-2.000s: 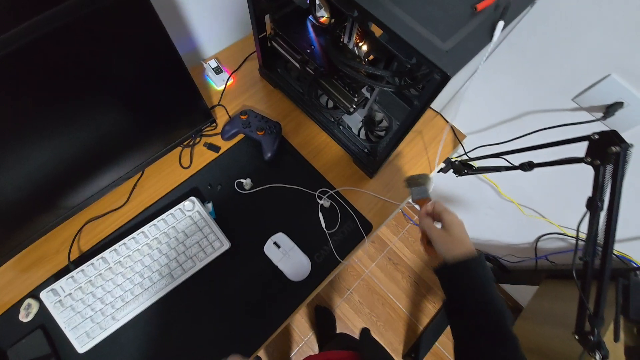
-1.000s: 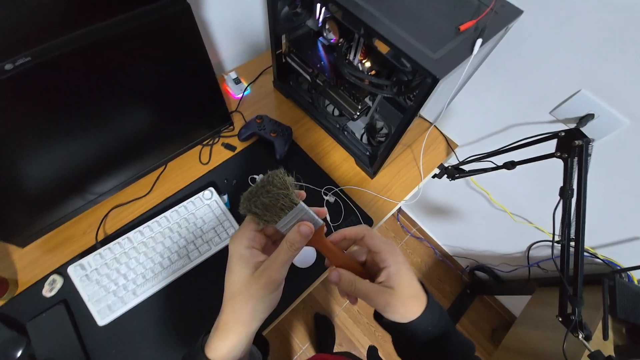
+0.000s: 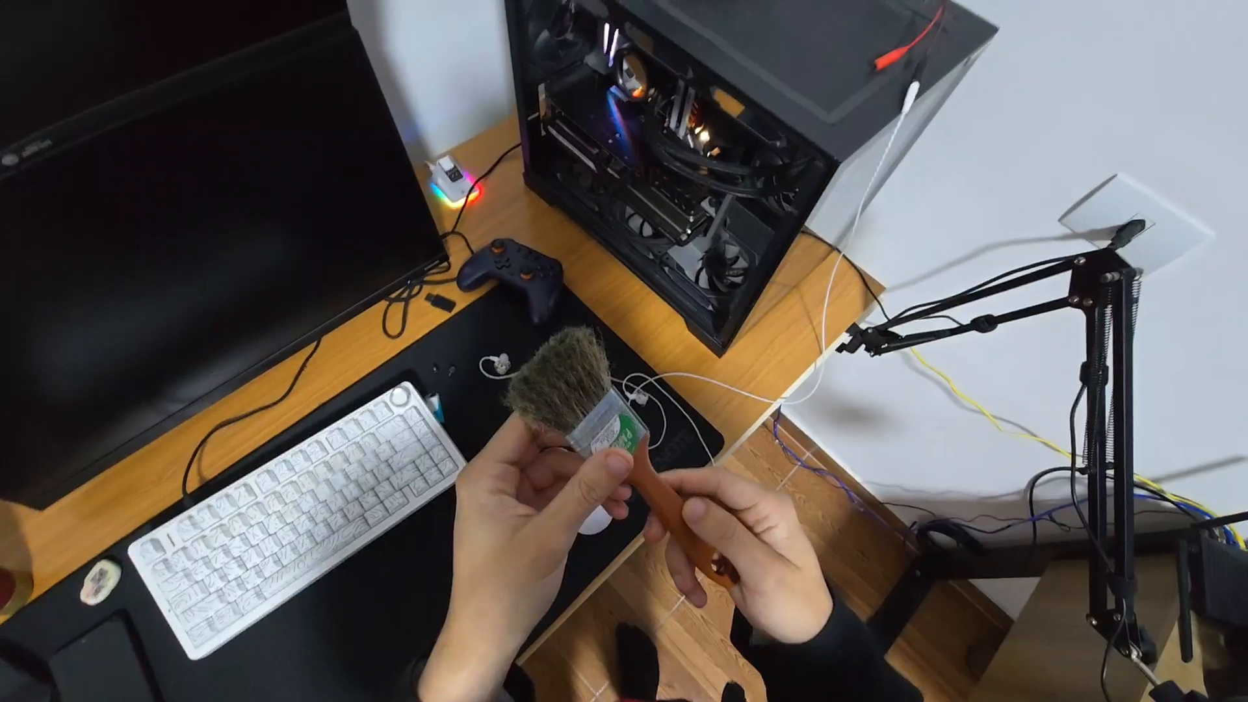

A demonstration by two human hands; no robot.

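A paintbrush (image 3: 565,382) with greyish-brown bristles, a metal ferrule and an orange-brown handle is held above the desk edge, bristles pointing up and left. My left hand (image 3: 531,517) grips it at the ferrule, thumb on the front beside a green label. Lower down, my right hand (image 3: 746,546) holds the handle near its end. Behind the brush, white wired earphones (image 3: 499,365) lie on the black desk mat (image 3: 370,585). A white mouse (image 3: 593,522) is mostly hidden behind my left hand. The open-sided PC tower (image 3: 673,166) stands beyond, with lit parts inside.
A white keyboard (image 3: 302,517) lies left, below a dark monitor (image 3: 214,224). A game controller (image 3: 512,273) and a lit small device (image 3: 451,182) sit near the tower. A black boom arm (image 3: 1107,409) stands at right. A white cable (image 3: 858,224) hangs from the tower.
Two seconds ago the brush was in my right hand alone, off to the right of the desk. My left hand has since come into view and taken hold of its ferrule.
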